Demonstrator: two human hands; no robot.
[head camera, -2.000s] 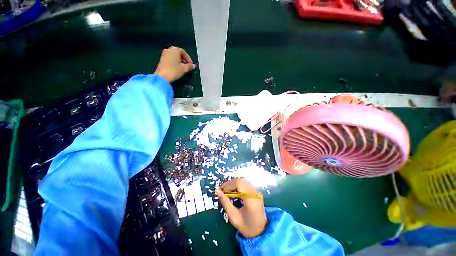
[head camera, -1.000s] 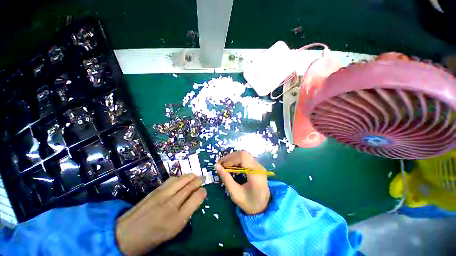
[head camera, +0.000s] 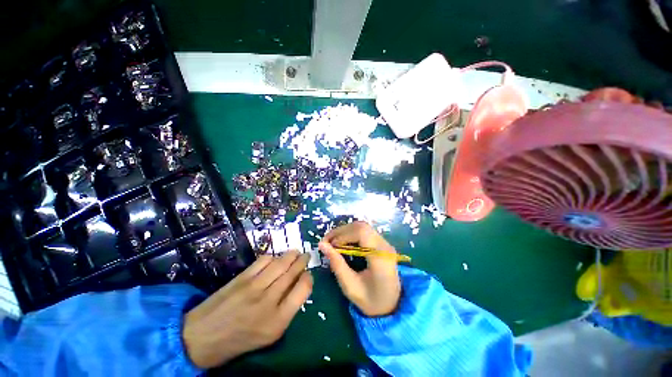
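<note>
My right hand (head camera: 368, 272) holds the slim yellow tweezers (head camera: 372, 253), their tips near the right edge of the white pad sheet. My left hand (head camera: 254, 309) lies palm down with its fingertips on the lower part of the pad sheet (head camera: 286, 237); no component shows in it, and what is under its fingers is hidden. The sheet has parallel white strips. A loose pile of small dark, coppery components (head camera: 273, 188) lies just above the sheet. White rice-sized bits (head camera: 335, 129) are heaped and scattered above and right of the pile.
A glossy black blister tray (head camera: 110, 213) with clusters of parts fills the left. A white rail (head camera: 236, 74) with a post (head camera: 339, 37) crosses the back. A white adapter (head camera: 420, 92) and a pink fan (head camera: 582, 177) stand right, a yellow fan (head camera: 634, 283) behind.
My left arm has come back from beyond the rail, and the left hand is now down on the sheet. The right hand keeps the tweezers near the sheet. The view has shifted.
</note>
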